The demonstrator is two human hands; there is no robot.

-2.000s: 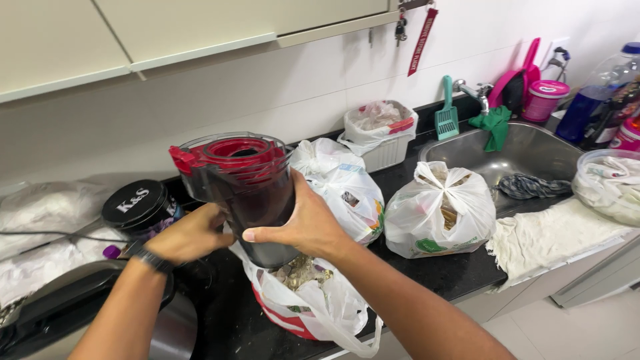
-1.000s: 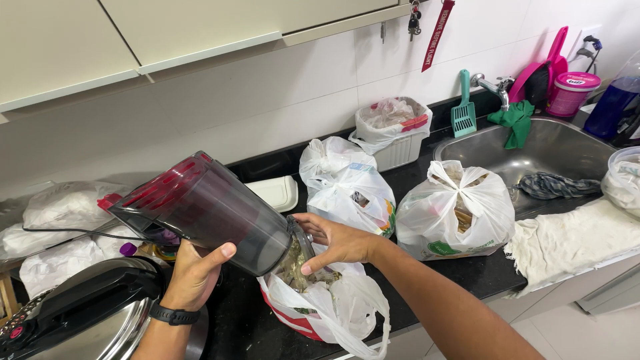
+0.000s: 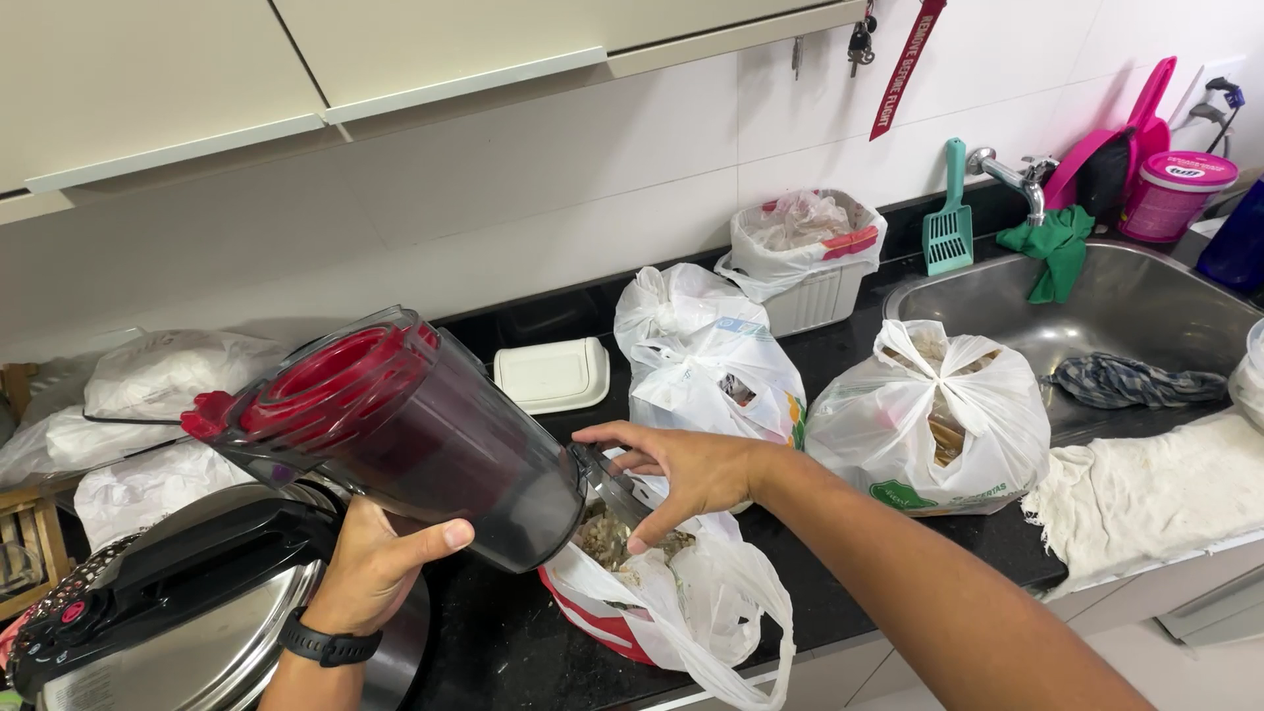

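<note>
My left hand [image 3: 380, 563] holds a smoky clear plastic vacuum-cleaner dust canister [image 3: 454, 434] with a red inner part. The canister lies tilted, its lower end pointing right and down. At that end my right hand [image 3: 681, 474] has its fingers and thumb on the round hinged bottom flap [image 3: 612, 484], which hangs open. Just below the flap is an open white and red plastic bag [image 3: 691, 602] with grey-brown, clumpy waste in it. How much dust remains inside the canister cannot be seen.
Tied plastic bags [image 3: 716, 365] stand behind, another [image 3: 933, 425] right, near the steel sink [image 3: 1116, 296]. A lined bin [image 3: 815, 296] and white soap-dish-like case [image 3: 551, 375] are by the wall. A steel pressure cooker [image 3: 188, 622] stands lower left; a cabinet [image 3: 444, 39] overhangs.
The canister has gone from upright, two seconds ago, to tilted over the open bag. My right hand has moved from the canister's side to its bottom flap, which now shows open.
</note>
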